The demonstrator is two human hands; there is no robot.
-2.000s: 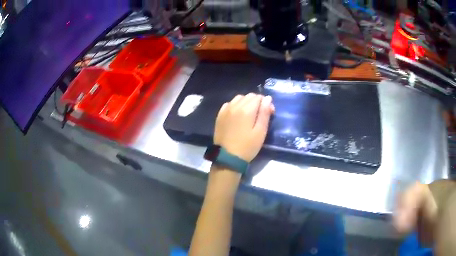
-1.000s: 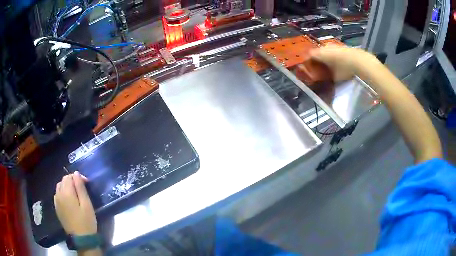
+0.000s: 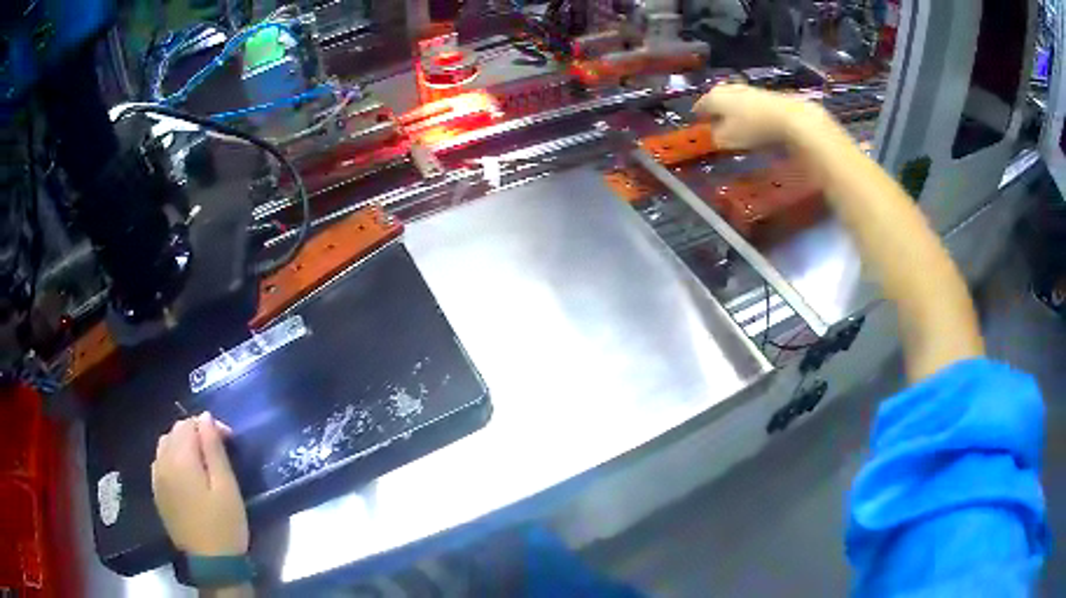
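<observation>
My left hand (image 3: 201, 485) rests on the near left part of the black pad (image 3: 386, 315), fingers closed. A thin dark tool (image 3: 182, 410) barely shows at its fingertips. A clear parts strip (image 3: 248, 353) with small marks lies on the pad beyond that hand. My right hand (image 3: 748, 117) is stretched out to the far right, its fingers curled at the end of an orange-brown carrier (image 3: 678, 145) near the rail. Whether it grips the carrier cannot be told. Another orange-brown carrier (image 3: 772, 201) lies below my right forearm.
A black inspection camera (image 3: 140, 251) with a cable stands over the pad's far left. An orange-brown carrier (image 3: 327, 266) lies along the pad's far edge. A steel plate (image 3: 561, 292) lies right of the pad. A narrow metal bar (image 3: 736, 240), conveyor rails and a glowing red light (image 3: 450, 88) are beyond.
The view has swung to the right since the first frame. My right hand has gone from the near right out to the carriers, then farther back. My left hand stays on the pad.
</observation>
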